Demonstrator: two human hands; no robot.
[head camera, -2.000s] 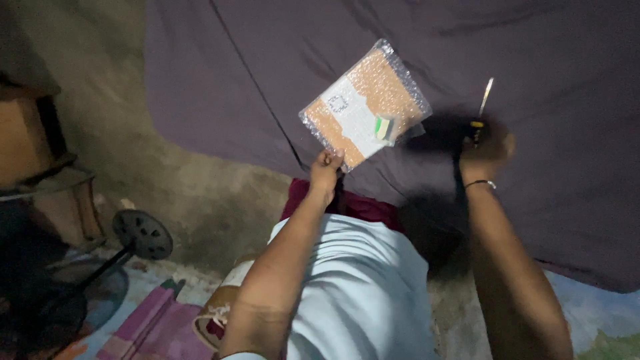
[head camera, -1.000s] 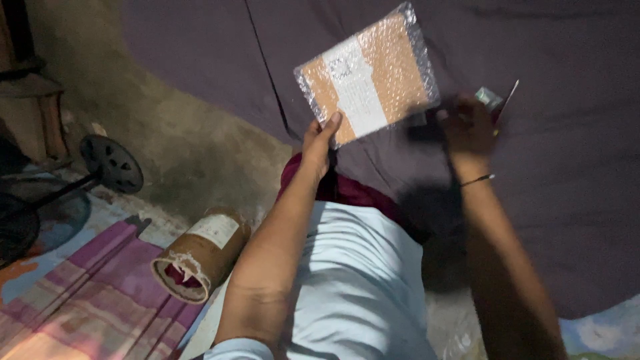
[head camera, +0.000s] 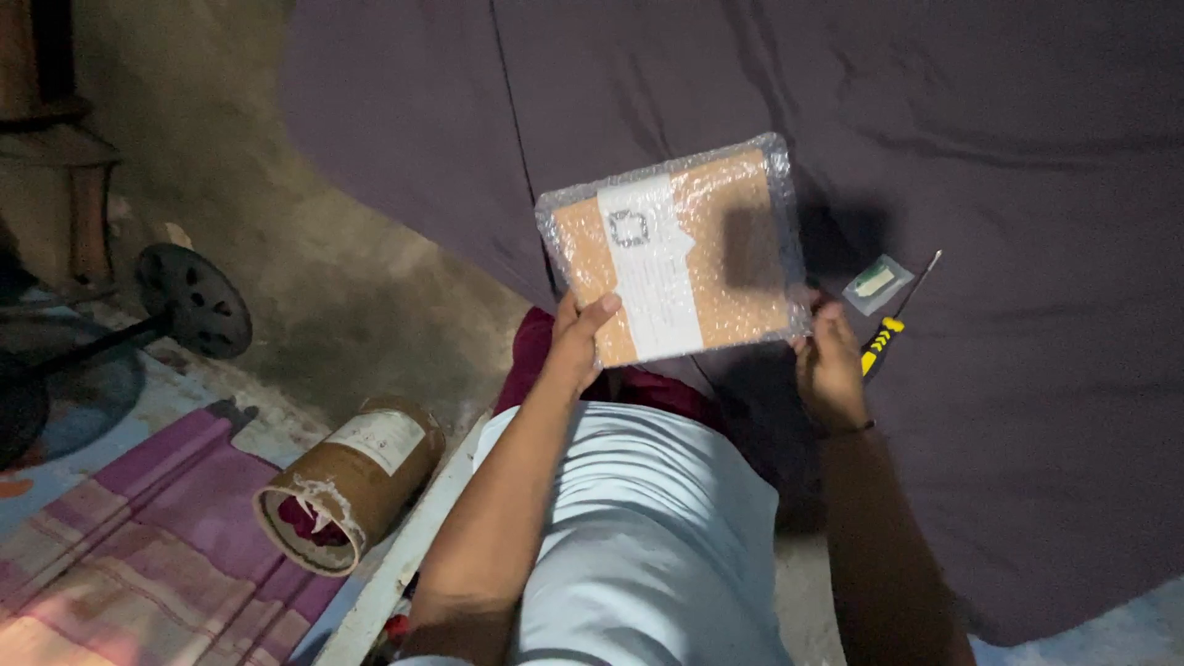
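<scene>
A flat cardboard package in bubble wrap (head camera: 731, 250), with a white paper band bearing writing, is held up over the dark cloth. My left hand (head camera: 578, 347) grips its lower left corner, thumb on top. My right hand (head camera: 831, 356) is at its lower right corner, fingers curled against the wrap's edge. Just right of that hand, a screwdriver (head camera: 883, 344) with a yellow and black handle lies on the cloth. A small clear packet with a green and whitish item (head camera: 877, 283) lies beside the screwdriver's shaft.
A dark cloth-covered surface (head camera: 1017, 416) spreads ahead and to the right. At the lower left are a brown cardboard tube (head camera: 370, 481) with cloth inside, a purple striped cloth (head camera: 166, 518) and a black wheel-like disc on a bar (head camera: 194, 301). Wooden furniture (head camera: 88, 222) stands farther left.
The small green packet was on the package and now lies on the cloth. My right hand, which held the screwdriver, has let it go and moved to the package's right corner.
</scene>
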